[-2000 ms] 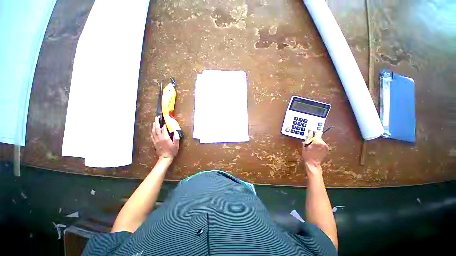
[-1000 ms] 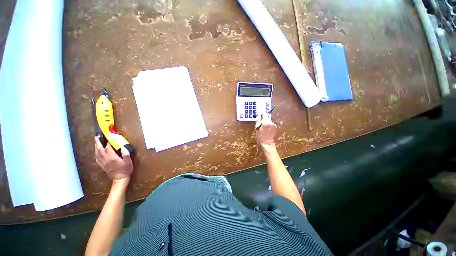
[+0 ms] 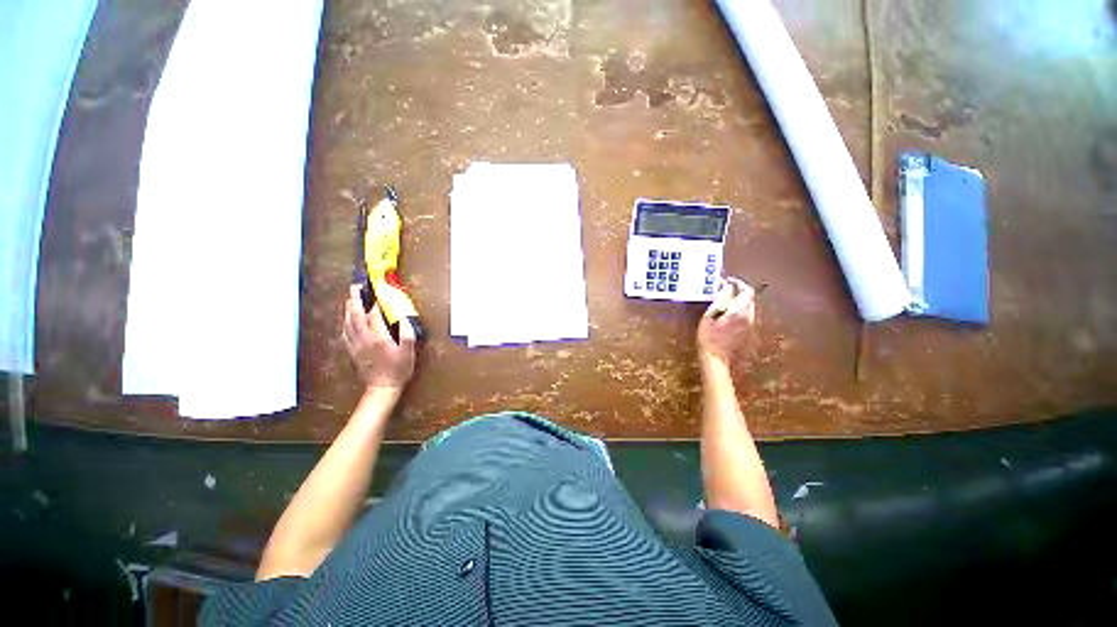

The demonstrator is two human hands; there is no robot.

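A stack of white sheets [image 3: 519,254] lies in front of me. A white calculator [image 3: 679,251] with a grey display lies just right of it. My right hand [image 3: 729,316] is at the calculator's lower right corner and holds a thin dark pen [image 3: 750,295]. A yellow tool [image 3: 383,249] with a black end lies left of the sheets, with dark scissors [image 3: 361,251] along its left side. My left hand [image 3: 382,349] rests at the near ends of both. Its fingers touch the handles; whether they grip is unclear.
A wide white paper [image 3: 221,245] and a bluish sheet [image 3: 37,184] lie at the left. A white paper roll [image 3: 821,159] and a blue folder [image 3: 949,241] lie at the right. The brown table's [image 3: 588,410] near edge is in front of my body. Scraps are on the floor.
The calculator lies closer to the sheets than before. My right hand has gone from its lower keys to its lower right corner. My left hand stays by the yellow tool. The camera view has turned and turned back.
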